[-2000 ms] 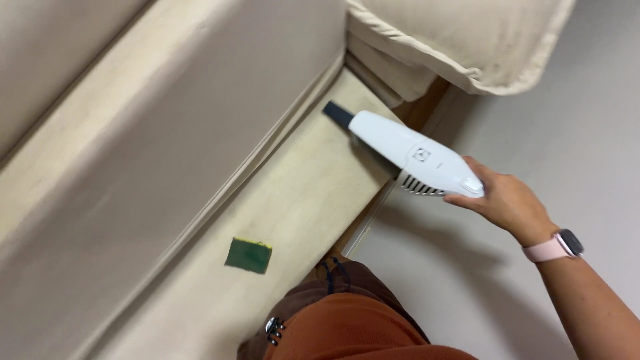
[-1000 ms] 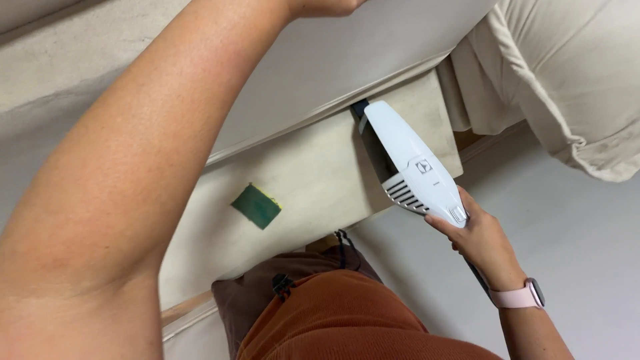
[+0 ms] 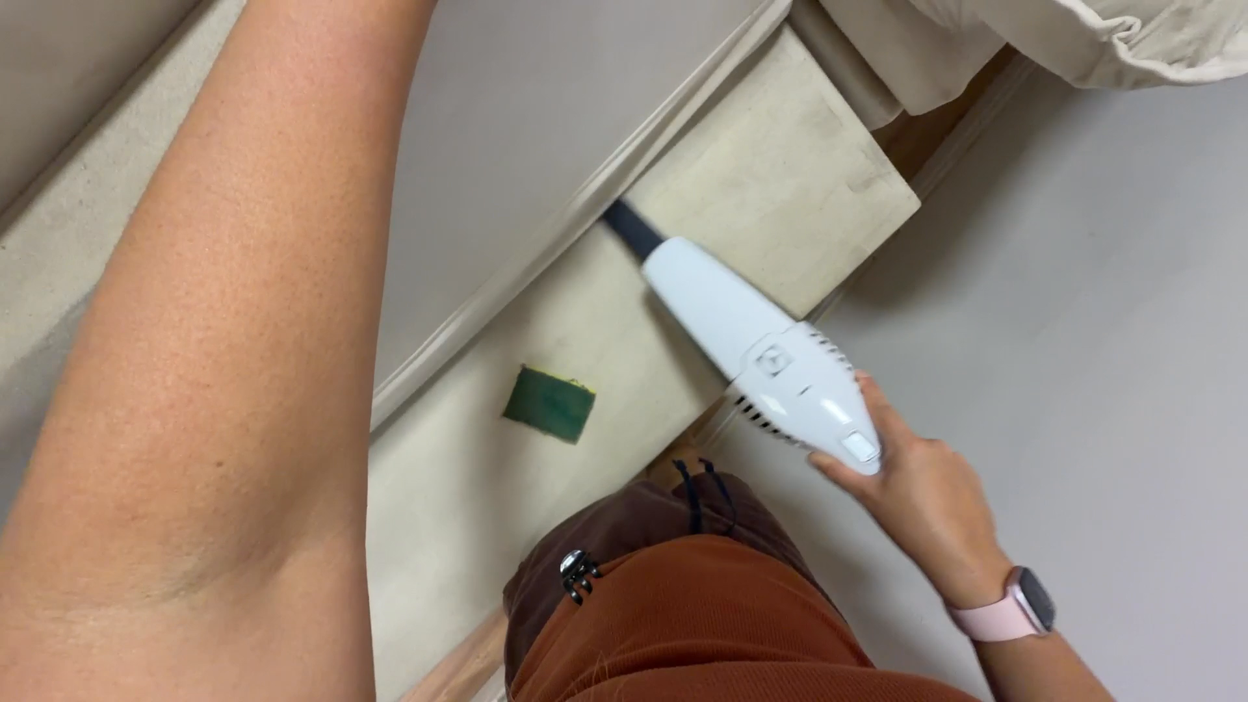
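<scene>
My right hand (image 3: 916,487), with a pink-banded watch at the wrist, grips the rear end of a white handheld vacuum cleaner (image 3: 751,331). Its dark crevice nozzle (image 3: 634,229) meets the crease between the beige sofa base (image 3: 799,166) and the raised seat cushion (image 3: 517,127). A green and yellow scouring sponge (image 3: 550,404) lies on the base, left of the vacuum. My left forearm crosses the left side of the view over the cushion; the left hand itself is beyond the top edge.
A cream cushion with a piped edge (image 3: 1150,49) overhangs at the upper right. Pale floor (image 3: 1092,341) lies to the right of the sofa. My torso and a black hair claw clip (image 3: 578,575) on my clothing are at the bottom.
My left arm has come into view across the left side since two seconds ago. From one second ago, the vacuum nozzle has moved along the crease, away from the base's far end and towards the sponge.
</scene>
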